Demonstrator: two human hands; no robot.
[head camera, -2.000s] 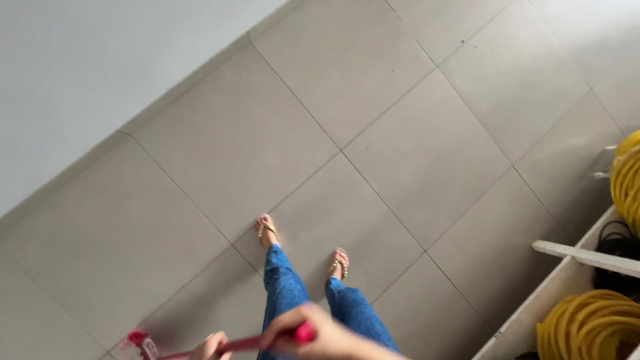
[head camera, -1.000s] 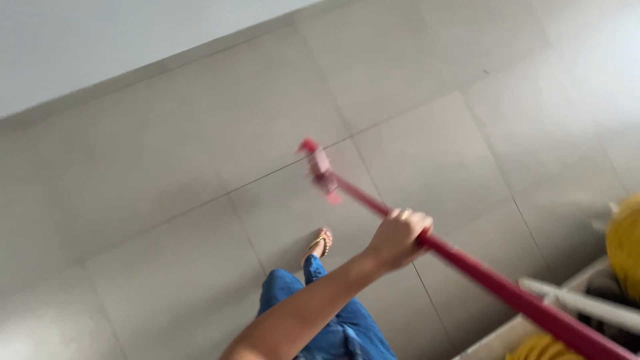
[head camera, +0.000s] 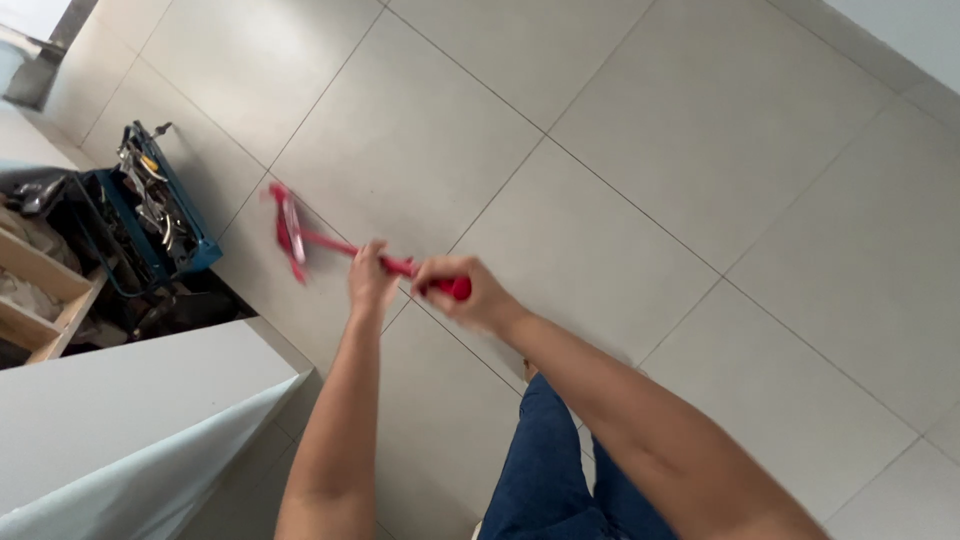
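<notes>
A red long-handled floor tool, its head (head camera: 289, 232) blurred so that a broom or a squeegee cannot be told apart, reaches toward the left over the tiled floor. My left hand (head camera: 371, 277) is closed around the red pole (head camera: 330, 241) partway along it. Nearer the rounded end of the pole, my right hand (head camera: 465, 291) grips it. The two hands are close together. Whether the head touches the floor cannot be told.
An open blue metal toolbox (head camera: 196, 225) full of tools stands at the left. Beside it are wooden compartments (head camera: 71, 315) and a white cabinet or counter (head camera: 150, 397). A wall base (head camera: 862, 45) runs along the upper right. My jeans-clad legs are below.
The view has turned widely, bringing the toolbox in and losing the yellow coils. One second ago only one hand showed on the pole; now both hold it, and its head points left.
</notes>
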